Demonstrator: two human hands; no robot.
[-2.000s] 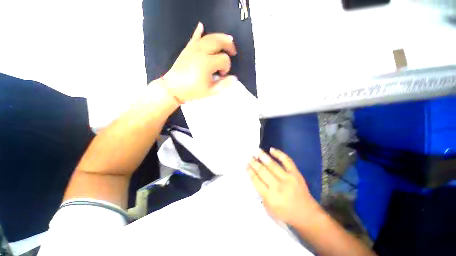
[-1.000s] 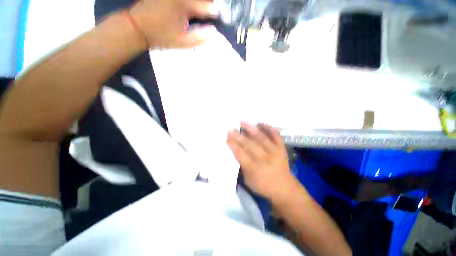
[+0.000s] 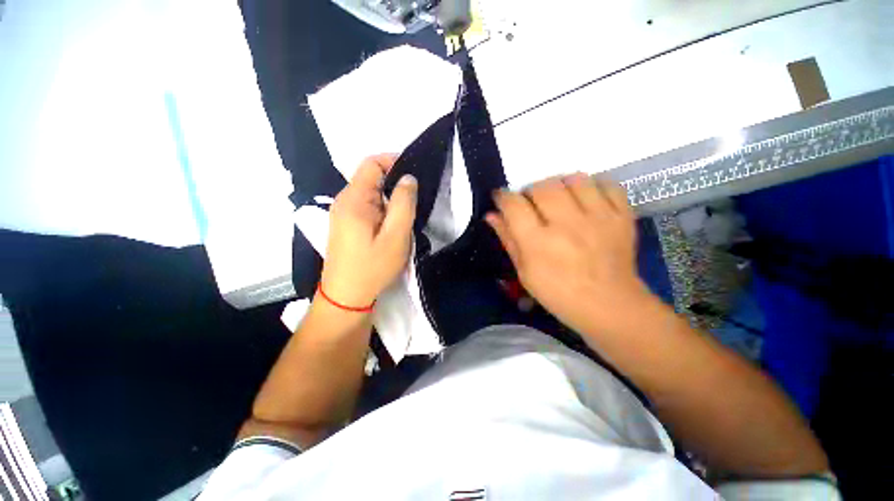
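Note:
A black fabric panel (image 3: 474,276) runs from my lap up to the machine. A white pocket cloth (image 3: 387,103) with a frayed edge lies on it, with more white cloth below. My left hand (image 3: 371,230) pinches a folded black edge over the white cloth between thumb and fingers. My right hand (image 3: 569,240) lies at the right border of the black cloth, fingertips on it; whether it grips is hidden. The presser foot (image 3: 455,41) is at the top, at the upper end of the black strip.
White machine table (image 3: 627,108) with a ruler tape (image 3: 765,147) along its front edge and a tan tape patch (image 3: 808,83). Large black cloth (image 3: 127,352) hangs at left. A blue crate (image 3: 814,264) stands below right.
The view has shifted. My left hand has moved down and in from the top and now pinches a black edge. Black cloth now lies over part of the white piece. My right hand is higher.

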